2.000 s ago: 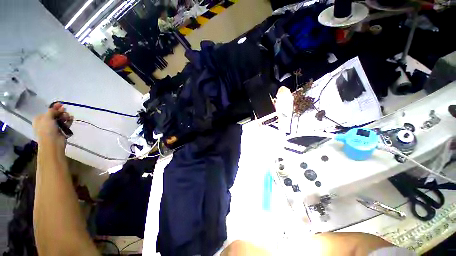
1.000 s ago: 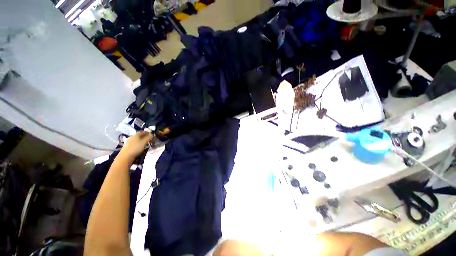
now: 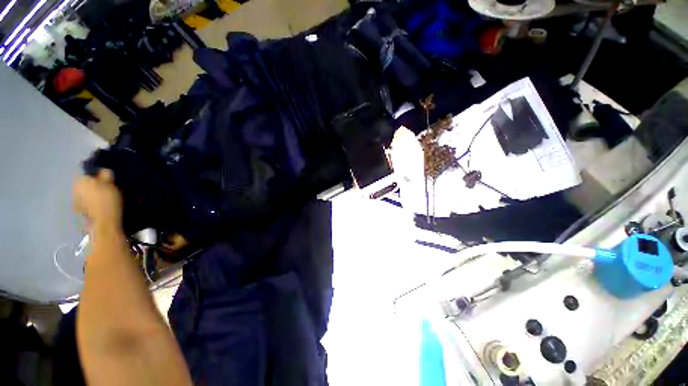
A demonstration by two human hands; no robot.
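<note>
My left hand (image 3: 99, 197) is at the left end of a heap of dark cloth (image 3: 249, 128), back of it towards me. Its fingertips meet the dark cloth, and whether they grip it cannot be told. A navy garment piece (image 3: 260, 324) lies flat on the white table in front of the heap, right of my left forearm. A black smartphone (image 3: 366, 154) lies at the heap's right edge. My right hand is not in view.
The white sewing machine (image 3: 520, 324) stands at right with black round plugs and a blue attachment (image 3: 637, 265). Behind it lie a white paper (image 3: 483, 162) with a dark garment picture and dried brown sprigs (image 3: 437, 154). A white disc stand (image 3: 513, 7) is at the top. White cables (image 3: 72, 264) hang at left.
My left hand held a small dark item and cord at far left, moved to the table edge, and now is at the heap's left end. The view has shifted closer; my right arm has left it.
</note>
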